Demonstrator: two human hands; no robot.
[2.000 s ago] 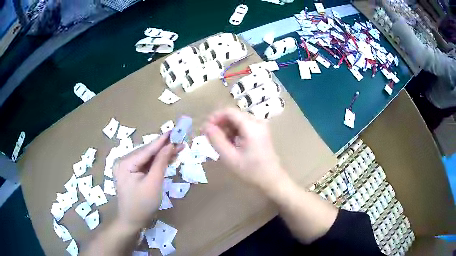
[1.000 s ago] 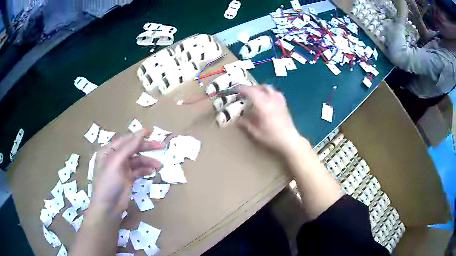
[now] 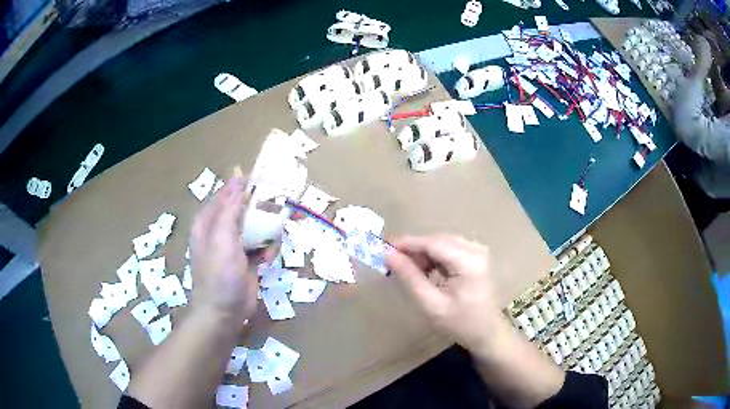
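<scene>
My left hand (image 3: 220, 256) holds a cream car-shaped housing (image 3: 268, 192) at the centre-left of the cardboard, tilted, with its fingers along the left side. Red and blue wires (image 3: 316, 216) run from the housing to a white pad (image 3: 368, 249). My right hand (image 3: 440, 279) pinches the far end of this pad between thumb and fingertips. Many white squares (image 3: 152, 279) with small dark centre dots lie under and around my left hand. Two housings (image 3: 444, 150) stand at the cardboard's right, beside a loose wired part (image 3: 452, 106).
A block of housings (image 3: 356, 112) stands at the board's upper edge. Wired parts (image 3: 580, 80) are heaped on green at right. A carton (image 3: 672, 264) with packed housings (image 3: 592, 319) is below right. Flat car-shaped pieces (image 3: 234, 86) lie on the dark green surface. Another person's arm (image 3: 696, 120) shows at right.
One housing has left the right-hand group and is now in my left hand. My right hand has moved down and now holds the wired pad. The camera view has shifted.
</scene>
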